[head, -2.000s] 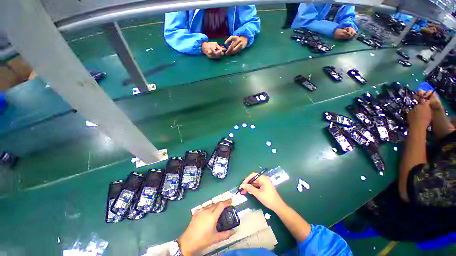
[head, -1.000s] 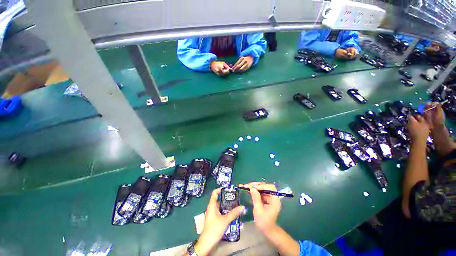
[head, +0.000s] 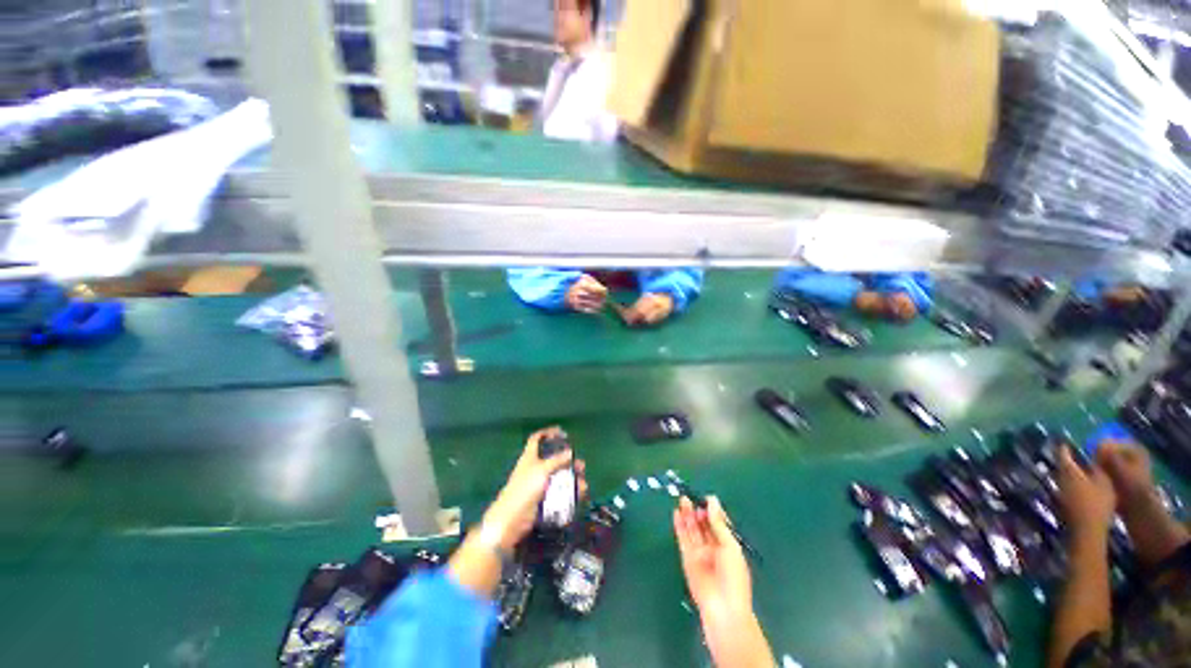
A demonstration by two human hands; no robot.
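Observation:
My left hand (head: 525,492) holds a black handset (head: 558,483) with a pale face, raised above the row of handsets. My right hand (head: 712,555) is palm up with a thin dark stick (head: 734,525) held at the fingers. Black handsets with silvery details (head: 583,569) lie below and right of my left hand, and more overlap at the lower left (head: 342,603). My left sleeve and arm hide part of this row. Small white dots (head: 653,484) lie on the green surface between my hands. The picture is blurred.
A grey post (head: 346,287) slants down left of my left arm. A grey shelf rail (head: 549,235) crosses above, bearing a cardboard box (head: 849,98) and white sheets. Separate handsets lie beyond my hands. A heap of handsets (head: 960,509) and a person's hands are at right.
The view has tilted up, showing the shelf and box. My left hand has moved forward and left with the handset, away from my right hand. The stick has left the handset.

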